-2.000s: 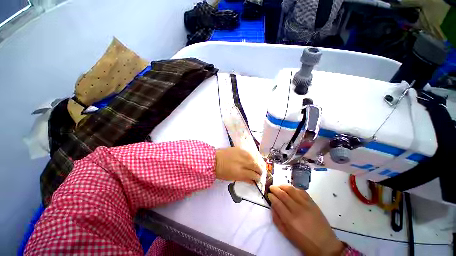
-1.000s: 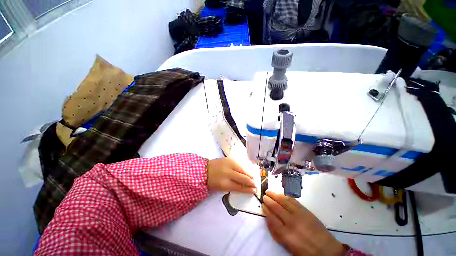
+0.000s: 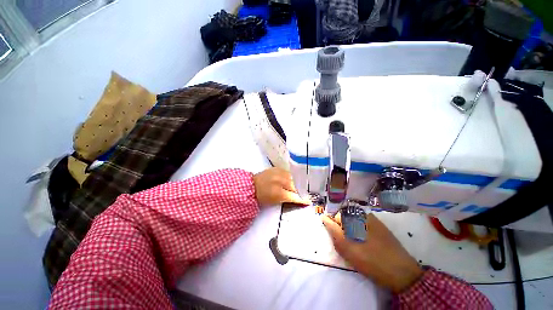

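Note:
The white sewing machine (image 3: 400, 133) with a blue stripe stands in front of me. A long pale strip (image 3: 264, 130) with a dark strip (image 3: 273, 115) along its right side runs back from the needle area on the left of the machine head. My left hand (image 3: 276, 186) lies at the near end of the pale strip, fingertips beside the needle area (image 3: 319, 204). My right hand (image 3: 373, 247) is just right of and below the needle, its fingertips partly behind a grey knob. What lies under the fingertips of both hands is too small and glaring to tell.
A dark plaid bundle (image 3: 164, 130) lies left on the white table, with tan dotted material (image 3: 115, 115) on it. Red scissors handles (image 3: 447, 229) and a dark cord (image 3: 515, 266) are at the right. A dark heap and blue surface (image 3: 267, 42) are behind the table.
My hands have moved up closer to the needle, my right hand also rightward. The dark piece seen between my fingers is no longer clearly visible. The camera view has shifted slightly.

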